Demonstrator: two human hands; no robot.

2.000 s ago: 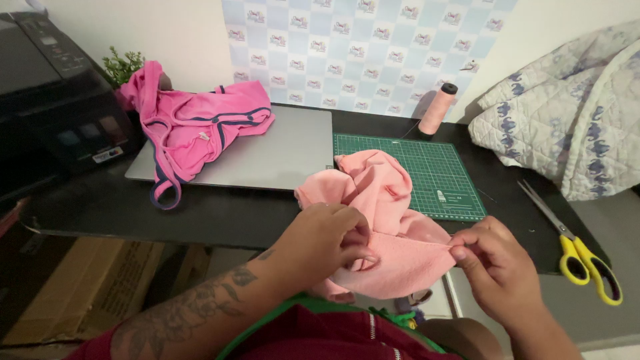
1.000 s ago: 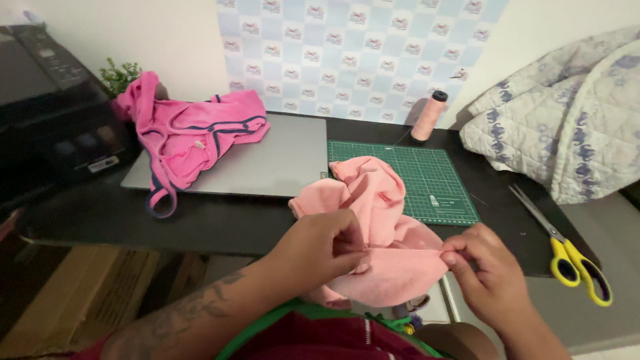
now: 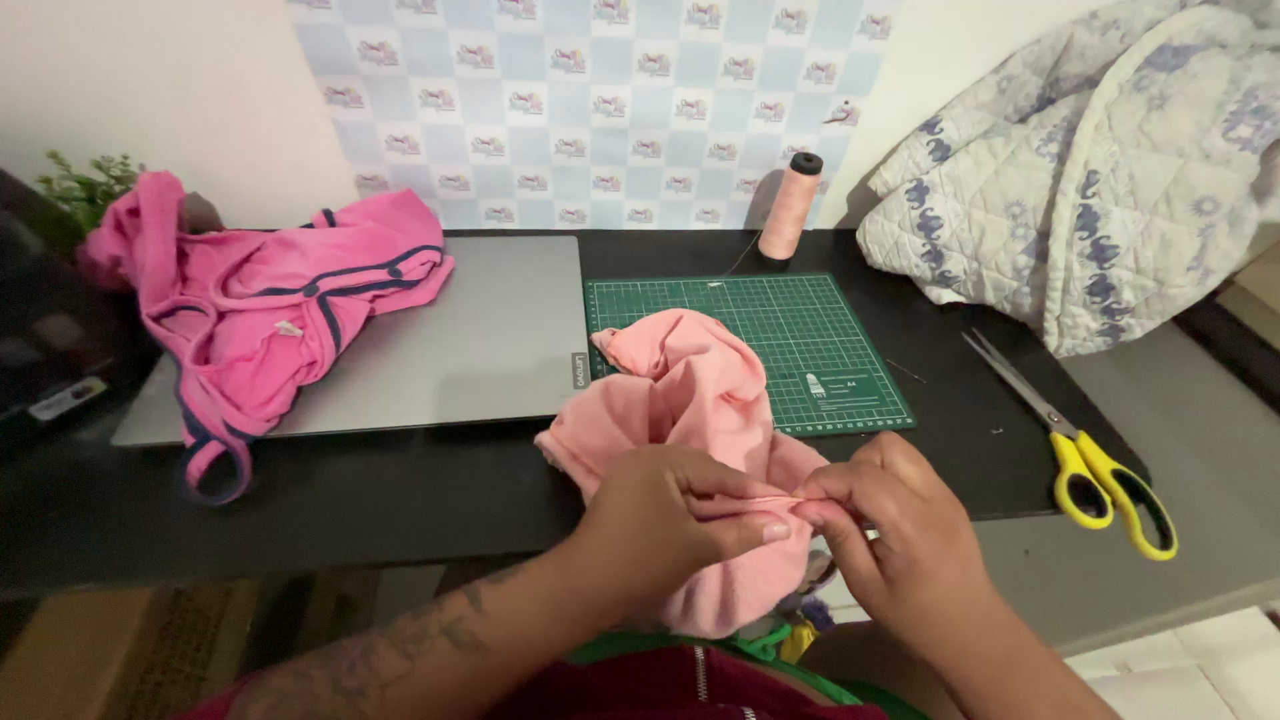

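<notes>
A salmon-pink cloth (image 3: 690, 400) lies bunched over the desk's front edge and partly over a green cutting mat (image 3: 850, 370). Thumb and fingers of my left hand (image 3: 690, 510) pinch a folded edge of it. My right hand (image 3: 890, 510) grips the same edge just to the right, its fingertips almost touching the left ones. Whether a needle or pin sits between the fingertips cannot be told. Scissors with yellow handles (image 3: 1085, 460) lie to the right of my right hand, and a spool of pink thread (image 3: 790, 207) stands behind the mat.
A closed grey laptop (image 3: 490, 330) lies at left under a bright pink garment with navy trim (image 3: 350, 260). At far left are a black machine (image 3: 50, 320) and a green plant (image 3: 90, 190). A quilted cloth (image 3: 1010, 200) is heaped at right; a cardboard box (image 3: 150, 650) sits below the desk.
My hands have come together along the cloth's edge; earlier they held it apart, with a stretch of the edge between them.
</notes>
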